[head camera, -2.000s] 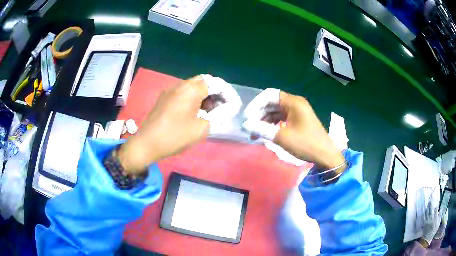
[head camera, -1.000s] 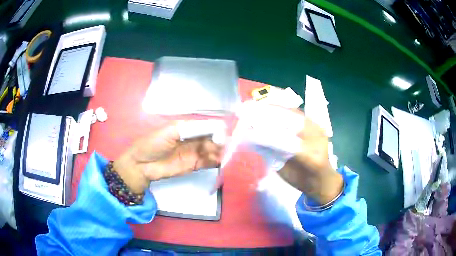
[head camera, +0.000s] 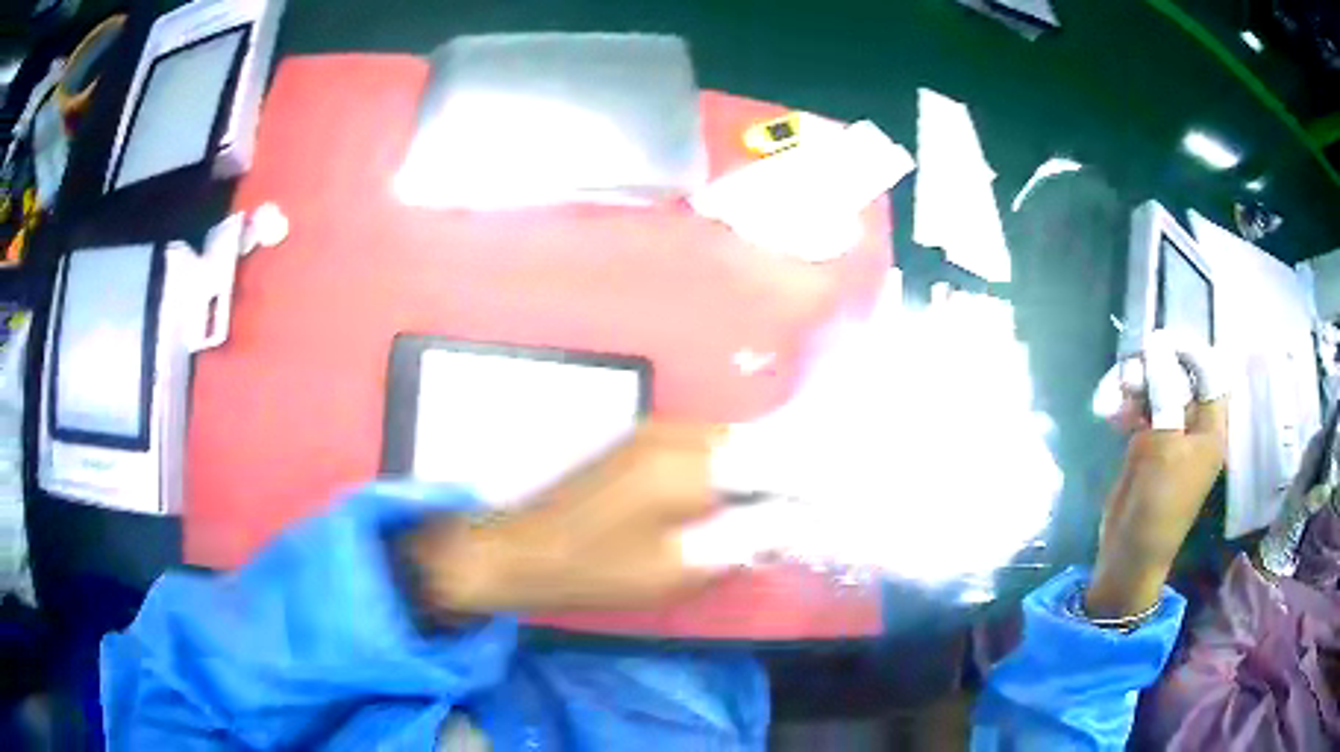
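Observation:
A dark-framed tablet with a pale screen (head camera: 500, 404) lies on the red mat (head camera: 338, 294). My left hand (head camera: 603, 522) is blurred and covers its lower right part. The fingertips reach the edge of a bright, glaring heap of clear film (head camera: 911, 441) right of the tablet; whether they grip it is unclear. My right hand (head camera: 1161, 456), with white finger cots, is at the near end of a white box with a device on it (head camera: 1183, 294); whether it grips the box is unclear.
A greyish film stack (head camera: 559, 110) lies at the mat's far edge. Beside it are a small yellow item (head camera: 773, 135) and white cloth (head camera: 808, 191). A white strip (head camera: 955, 184) is farther right. Boxes with devices (head camera: 106, 345) stand left. Another person's purple sleeve (head camera: 1256, 632) is lower right.
My hands have moved apart: the right one far right to the box, the left one right and down over the tablet's corner. The bright film between them now shows beside the left hand.

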